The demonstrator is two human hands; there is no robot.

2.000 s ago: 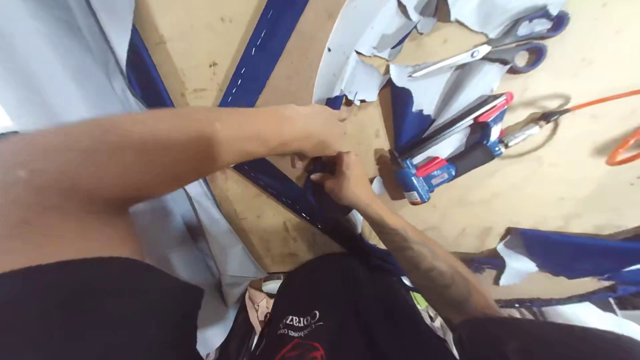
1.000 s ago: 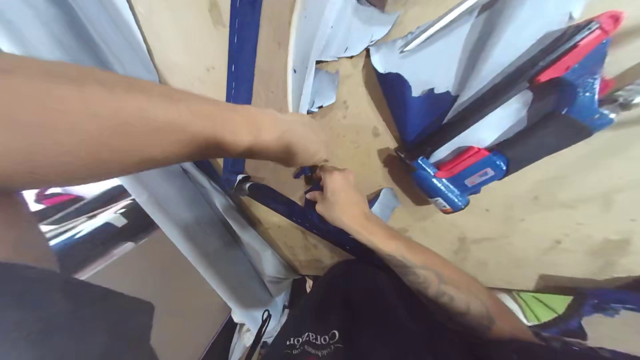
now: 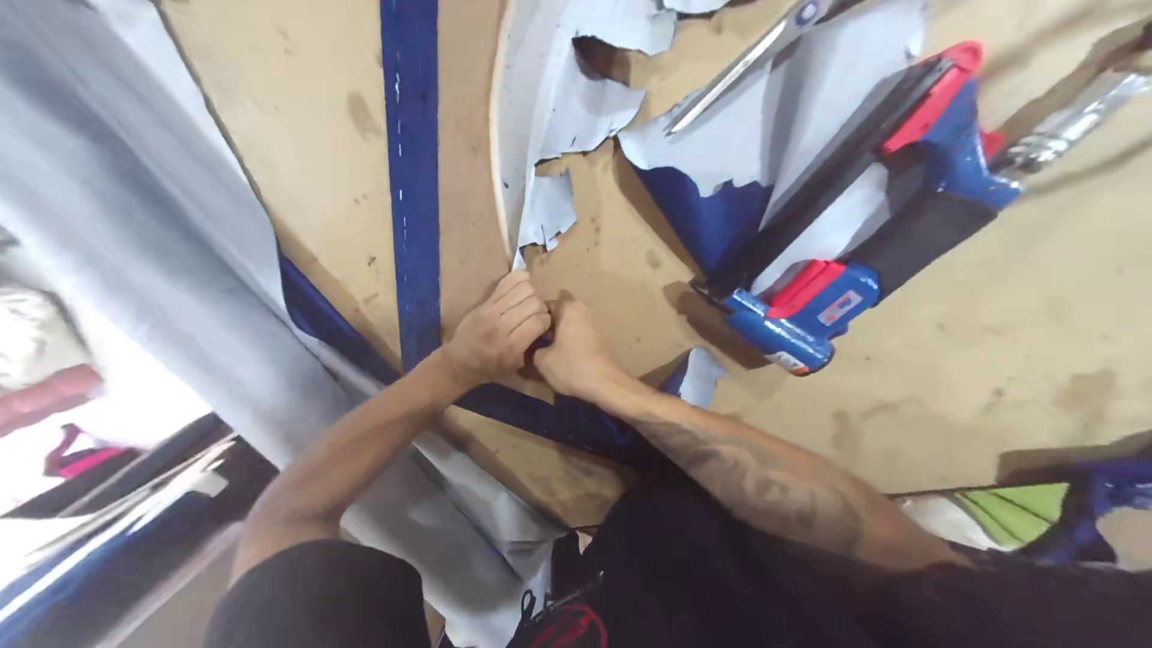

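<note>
My left hand (image 3: 499, 328) and my right hand (image 3: 576, 351) meet at the middle, fingers closed on the dark blue covering at the end of a curved panel edge. The pinched part is mostly hidden by my fingers. A curved strip of grey-backed fabric (image 3: 529, 117) runs up from my left hand, its edge cut in ragged flaps. Below my hands passes a blue-covered strip (image 3: 513, 409). Another blue strip (image 3: 418, 180) with a line of pale staples stands to the left of the curve.
A blue and red pneumatic stapler (image 3: 801, 315) with a metal hose fitting (image 3: 1071, 121) lies at the right on grey and blue fabric scraps (image 3: 706, 216). Scissors (image 3: 738, 76) lie above it. Grey fabric (image 3: 180, 225) drapes along the left. A small scrap (image 3: 700, 378) lies near my right forearm.
My left forearm, which came across from the left, now rises from the lower left. Both hands stay close together at the blue fabric. The view has moved closer to the work.
</note>
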